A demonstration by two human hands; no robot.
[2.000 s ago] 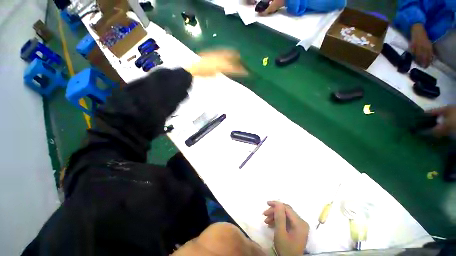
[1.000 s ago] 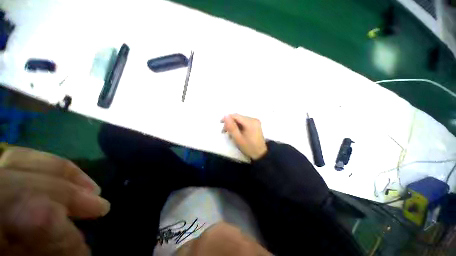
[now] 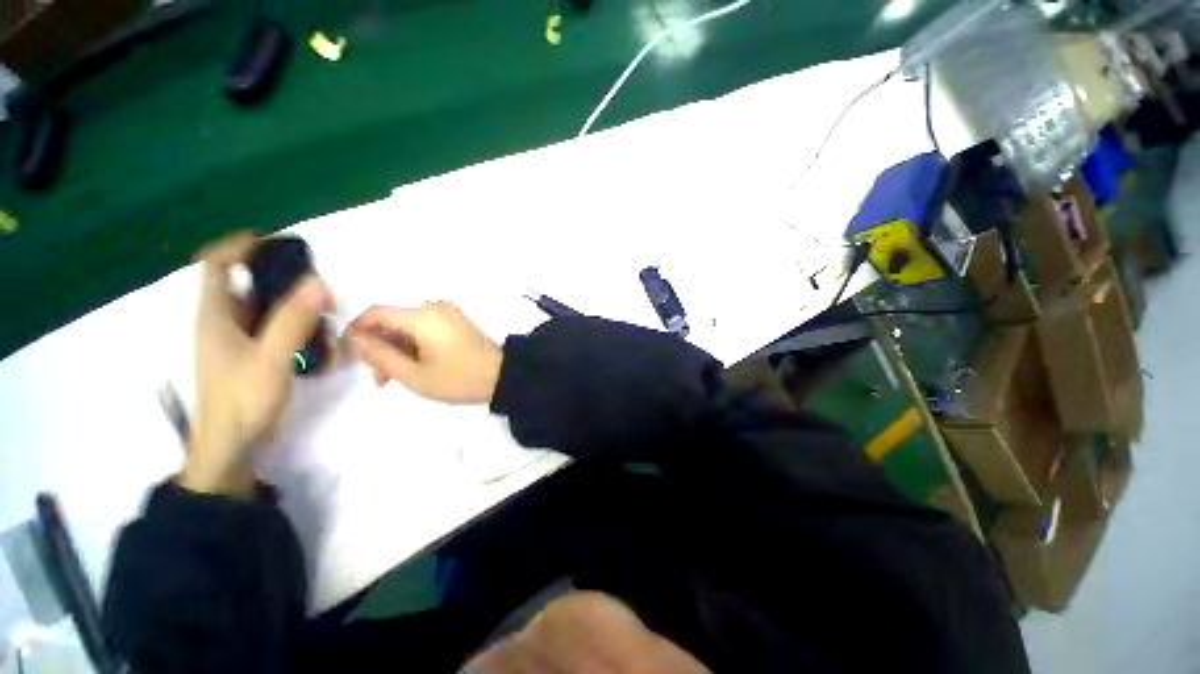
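Observation:
My left hand point(image 3: 244, 356) holds a black rounded device housing point(image 3: 280, 270) over the white bench, at the left of the view. The hand is blurred and hides part of the housing. A small teal light shows at the housing's lower end. My right hand point(image 3: 428, 352) is just to the right of it, fingers bent together near the housing; whether it pinches anything is too blurred to tell. Thin dark tweezers point(image 3: 174, 411) lie beside my left wrist, partly hidden.
A long black part point(image 3: 69, 573) and a teal block point(image 3: 29, 573) lie at lower left. A dark-handled tool point(image 3: 550, 306) is partly behind my right sleeve. A small dark unit point(image 3: 663, 300) lies right of it. A soldering station point(image 3: 901, 204) and cardboard boxes point(image 3: 1040, 382) are at the right.
The view has turned towards the bench's right end. My left hand has come from the near lower left to over the bench and now holds the black housing. My right hand is now close beside it.

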